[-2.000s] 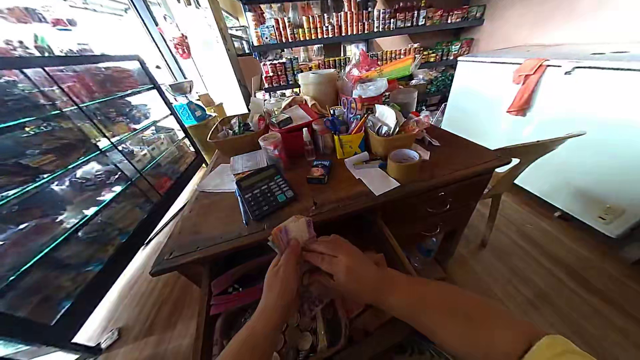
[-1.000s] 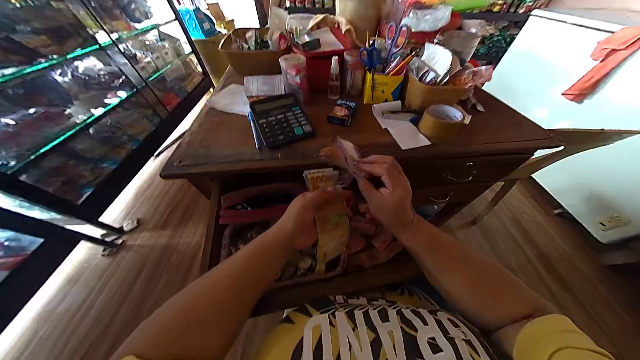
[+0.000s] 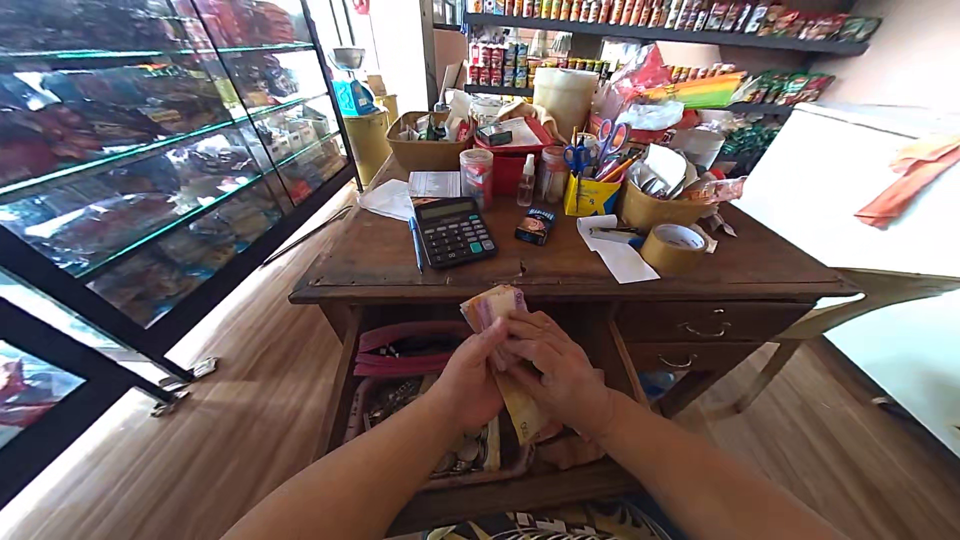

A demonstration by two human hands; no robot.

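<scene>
Both my hands meet over the pulled-out wooden drawer [image 3: 622,352]. My left hand [image 3: 472,371] is closed around folded banknotes [image 3: 495,304] whose upper ends stick up past its thumb. My right hand [image 3: 555,367] lies against the same notes from the right, its fingers across them. A yellowish banknote [image 3: 525,412] hangs below, between the palms. Under my hands, a pink plastic tray [image 3: 356,412] in the drawer holds coins [image 3: 465,454]. Behind it lies a dark pink zippered pouch [image 3: 409,364], its top open. Part of the drawer is hidden by my hands and forearms.
On the desk [image 3: 360,262] are a calculator [image 3: 454,232], a blue pen [image 3: 415,244], a small dark box [image 3: 535,225], a tape roll [image 3: 673,247], a yellow holder [image 3: 592,196] with scissors and several containers. A glass display case [image 3: 150,165] stands left, a white freezer [image 3: 817,187] right.
My hands, apart a second ago with notes in each, have come together around the notes. The view has tilted back up from the earlier frame.
</scene>
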